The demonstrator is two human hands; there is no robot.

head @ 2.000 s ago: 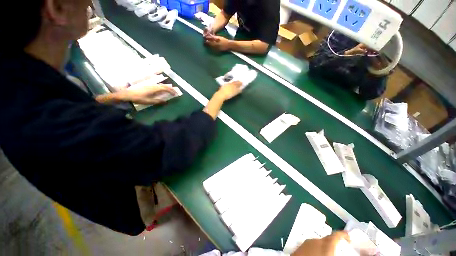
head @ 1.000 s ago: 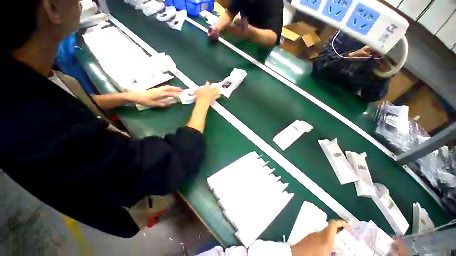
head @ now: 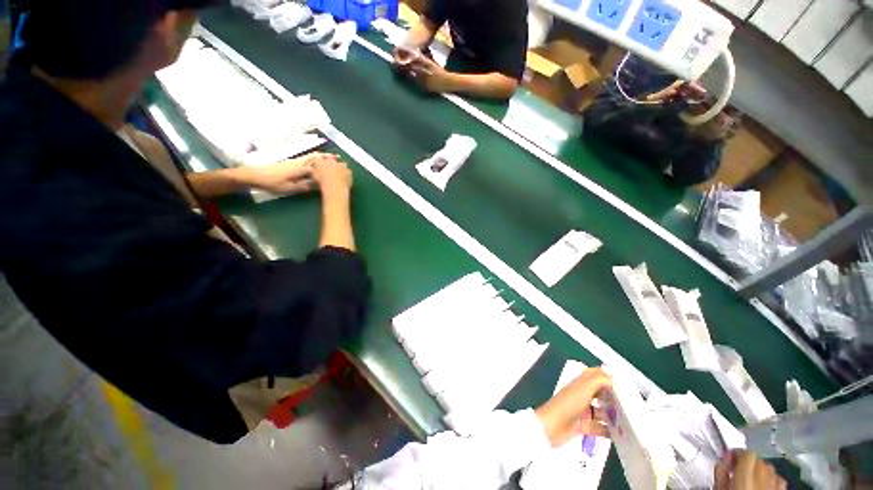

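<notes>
My left hand (head: 578, 404) is at the bottom, coming out of a white sleeve. Its fingers pinch a white folding carton (head: 632, 431) that stands on edge. My right hand (head: 749, 471) is cut off by the bottom edge; its fingers are bent and I cannot tell whether it holds anything. A pile of white cartons (head: 691, 431) lies between the hands. A flat white blank with a purple mark (head: 569, 467) lies under my left hand. A row of part-folded cartons (head: 469, 349) with jagged flaps lies to the left.
Several loose cartons (head: 651, 304) lie on the green belt (head: 517, 206). A neighbour in dark clothes (head: 191, 287) works at left near stacked white blanks (head: 225, 105). Another person's hands (head: 417, 67) rest across the belt. A metal post (head: 814, 251) and bagged parts (head: 794, 278) are at right.
My left hand has moved up and left and now holds a carton on edge. My right hand shows more clearly at the bottom. The neighbour's hand has left the carton on the belt.
</notes>
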